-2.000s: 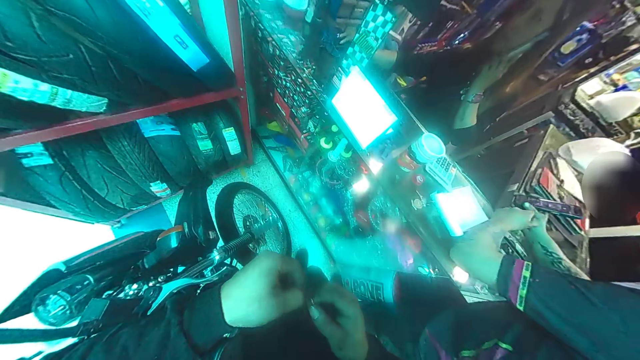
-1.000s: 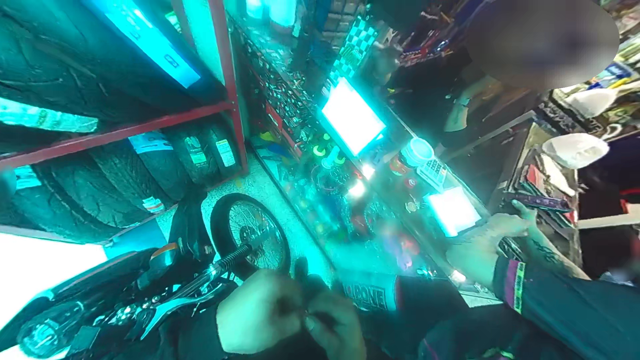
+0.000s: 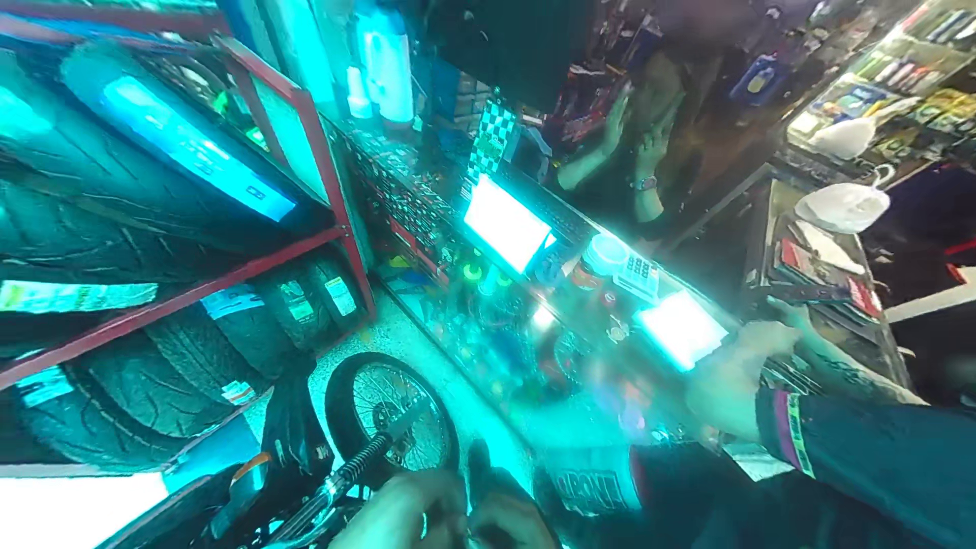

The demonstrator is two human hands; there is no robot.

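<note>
At the bottom edge, my left hand (image 3: 404, 511) and my right hand (image 3: 507, 518) are close together with bent fingers. Both are blurred and partly cut off, and I cannot tell whether anything is between them. Just beyond my left hand stands a motorcycle, its spoked front wheel (image 3: 393, 415) on the speckled floor and its fork spring (image 3: 362, 461) leading toward my hand. To the right of my hands is a glass display counter (image 3: 488, 366). On it are a brightly lit screen (image 3: 507, 225), a white glowing sheet or screen (image 3: 682, 328), a calculator (image 3: 639, 276) and a round tub (image 3: 606, 254).
Motorcycle tires (image 3: 175, 358) fill a red metal rack (image 3: 335, 191) at left. Behind the counter a person shows raised hands (image 3: 652, 145). At right, another person's dark-sleeved arm (image 3: 877, 450) reaches over the counter. Farther right stands a cluttered side table (image 3: 820, 282) with a white bag (image 3: 842, 206).
My hands now sit lower in the view, which has shifted. The person behind the counter now shows two raised hands; earlier, one forearm rested low near the counter.
</note>
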